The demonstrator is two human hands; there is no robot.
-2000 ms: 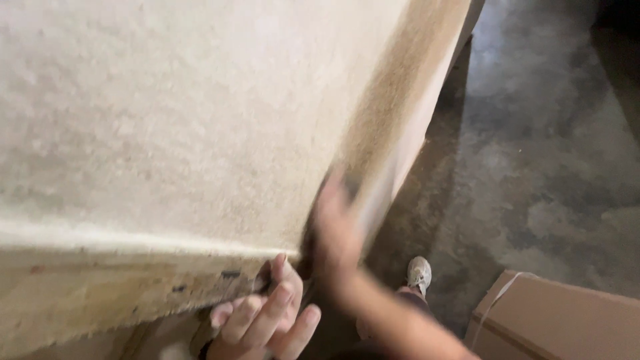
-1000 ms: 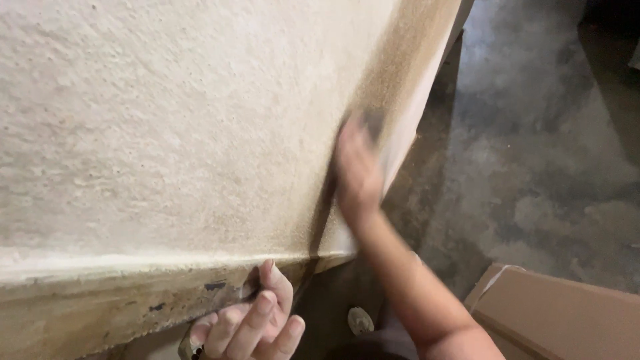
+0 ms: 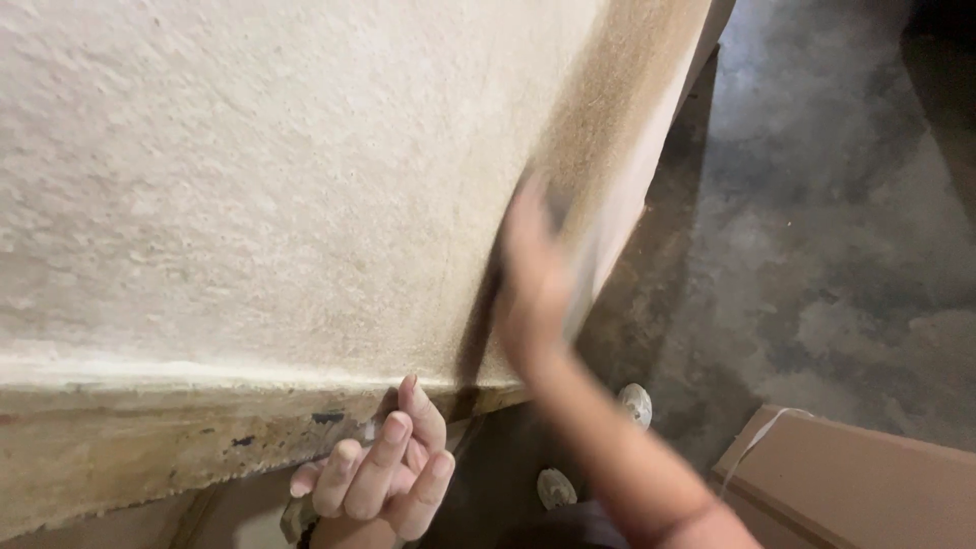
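A large pale, rough-textured panel (image 3: 267,191) fills the upper left, with a brown, worn band (image 3: 602,99) along its right side. Blurred by motion, my right hand (image 3: 534,282) lies over this band near the panel's lower right corner; a dark patch shows beside its fingers, and whether it holds something cannot be made out. My left hand (image 3: 389,465) is palm up with fingers loosely curled, nothing seen in it, its thumb near the panel's stained front edge (image 3: 152,435).
A cardboard box (image 3: 854,473) with a white strap (image 3: 755,442) stands at the lower right. Grey concrete floor (image 3: 823,229) runs along the right. Two light shoes (image 3: 557,488) show below the panel's corner.
My right hand has shifted about along the brown band and remains over it. My left hand stays by the front edge, fingers still curled upward.
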